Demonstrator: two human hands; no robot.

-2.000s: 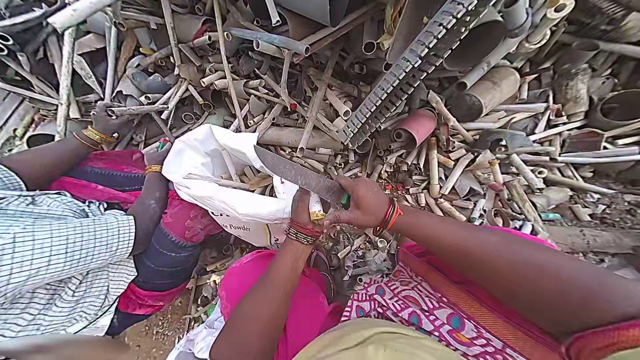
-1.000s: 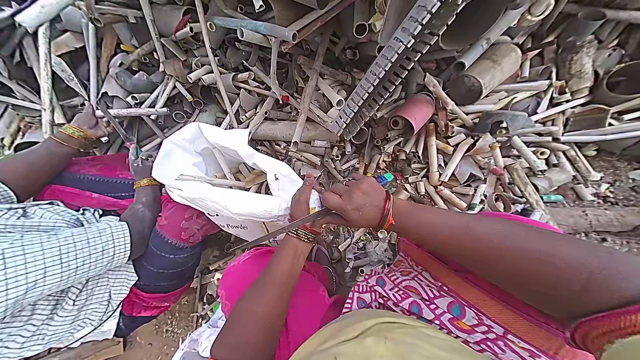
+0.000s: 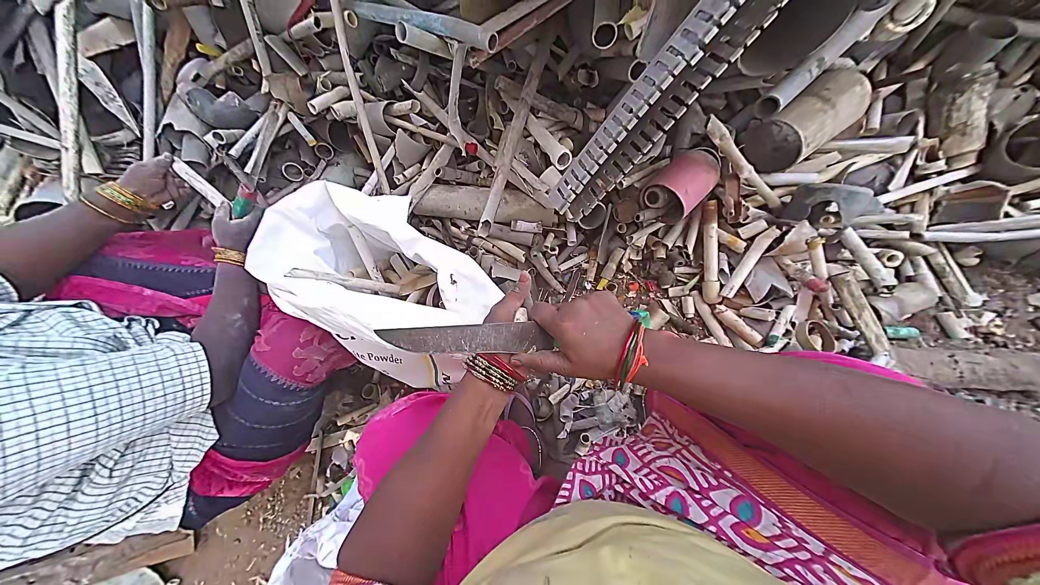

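Note:
My right hand [image 3: 587,335] is closed around the green handle of a long knife, whose metal blade [image 3: 463,338] points left across my left wrist area. Mostly behind the blade, my left hand [image 3: 510,313] has its fingertips raised beside a small pale piece; whether it grips that piece is unclear. Against the hands stands an open white woven sack [image 3: 305,244] with printed writing. Cut lengths of pipe [image 3: 349,281] lie inside it.
A co-worker sits at the left, with a pale pipe piece [image 3: 199,182] and a green-handled tool at their hands. Beyond the sack spreads a heap of scrap pipes [image 3: 479,203]. A slotted grey plastic duct [image 3: 634,106] slants across it, near a pink pipe [image 3: 685,183].
The knife blade was raised, then angled down beneath my hands, and now lies nearly level above my left wrist. The co-worker's hands have shifted slightly.

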